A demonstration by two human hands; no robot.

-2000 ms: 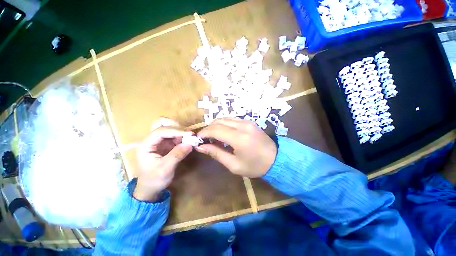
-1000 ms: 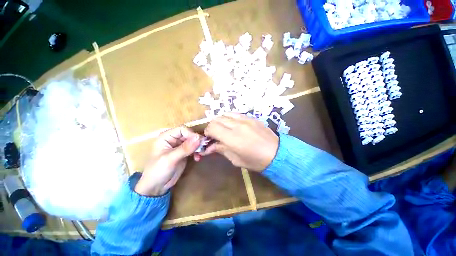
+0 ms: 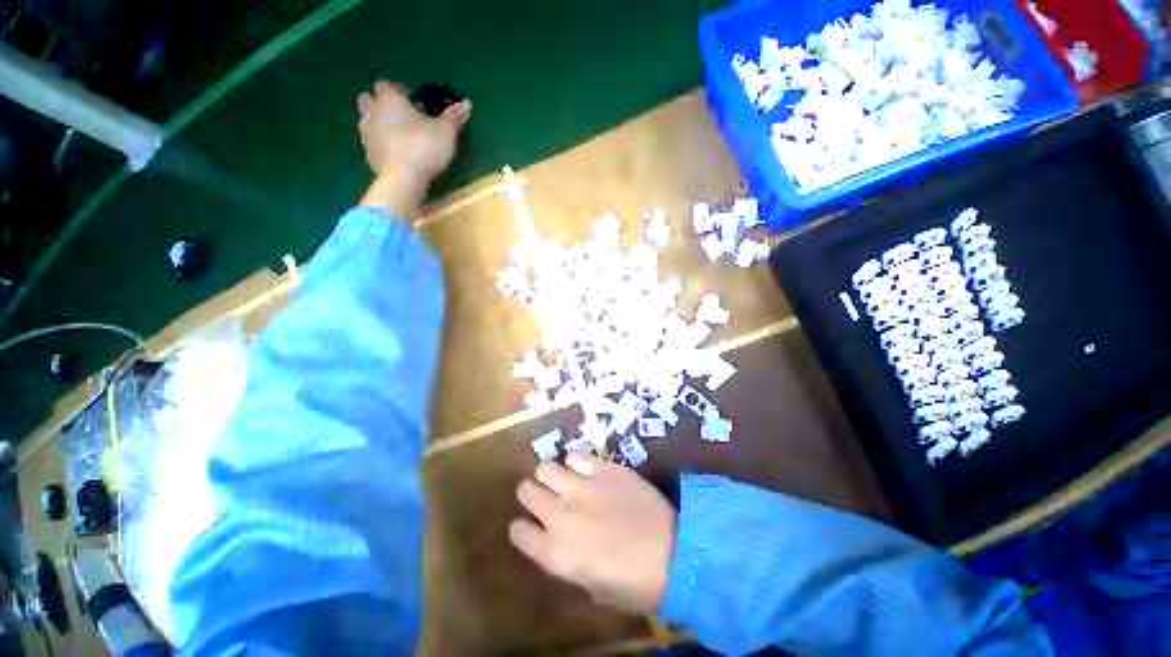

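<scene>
My left hand [image 3: 414, 135] is stretched out over the green surface, with its fingers and thumb around the near side of a black round object [image 3: 438, 99]. Whether it grips the object is not clear. My right hand [image 3: 597, 529] is low over the bench at the near edge of the loose pile of small white plastic parts [image 3: 623, 340]. Its fingers are curled, with a small bright white spot at the fingertips. I cannot tell whether that is a held part.
A blue bin [image 3: 822, 205] heaped with white parts stands at the upper right, beside a red bin [image 3: 1111, 64]. A black tray [image 3: 1066, 424] holds white parts in rows. A glaring plastic bag [image 3: 180, 449] and a grey cylindrical tool [image 3: 116, 616] lie left. More black round objects [image 3: 189, 257] sit on green.
The view has shifted towards the green surface. My hands have parted: the left has reached far forward from the white part both were handling, and the right stays near the pile.
</scene>
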